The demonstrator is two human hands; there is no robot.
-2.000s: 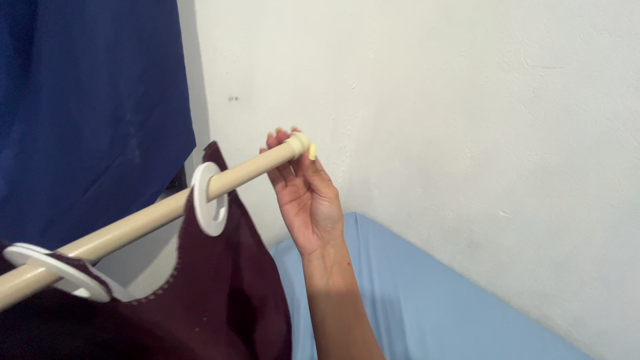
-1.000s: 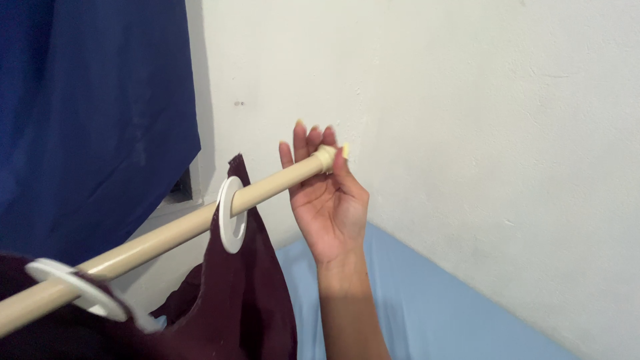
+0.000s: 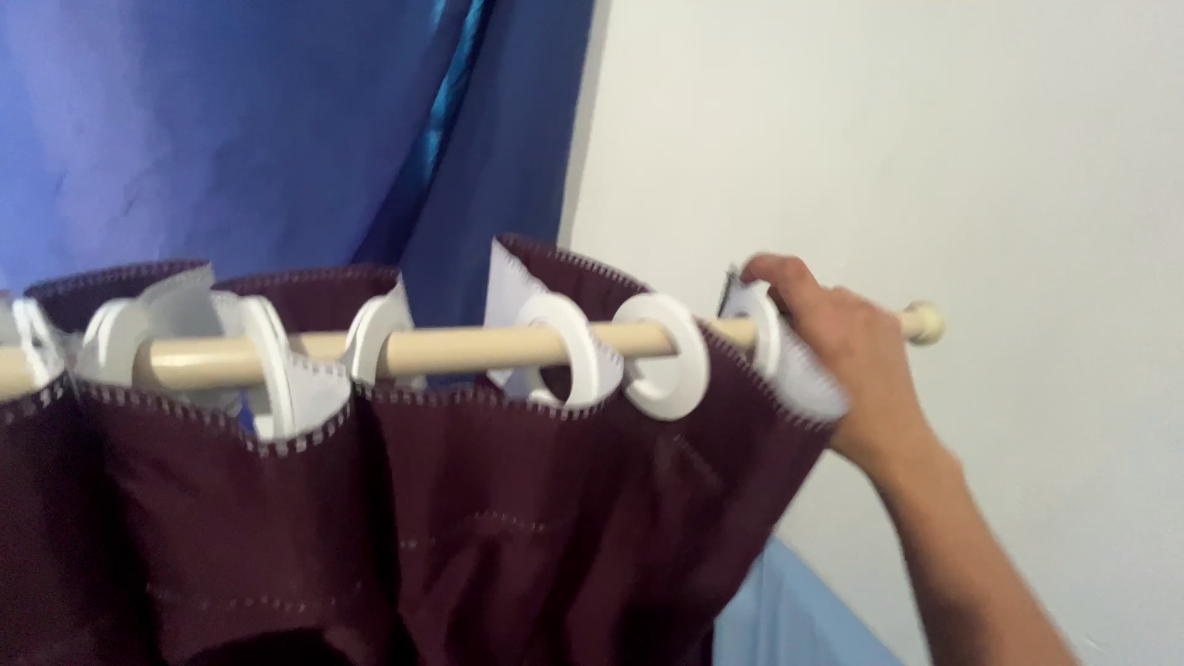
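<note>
A cream curtain rod [image 3: 472, 351] crosses the view, with a round finial [image 3: 925, 323] at its right end. A dark maroon curtain [image 3: 518, 481] with a stitched top edge hangs on it by several white eyelet rings [image 3: 668, 356]. My right hand [image 3: 846, 361] is closed around the rod and the curtain's right top edge, a little left of the finial; its fingers are partly hidden behind the cloth. My left hand is not in view.
A blue curtain [image 3: 250, 139] hangs behind the rod at the left. A pale wall [image 3: 925, 139] stands at the right. Part of a light blue surface covered in cloth [image 3: 795, 610] shows low behind the maroon curtain.
My right hand was by the finial with its fingers spread and now grips further left along the rod. More of the maroon curtain and its rings show. The view has shifted.
</note>
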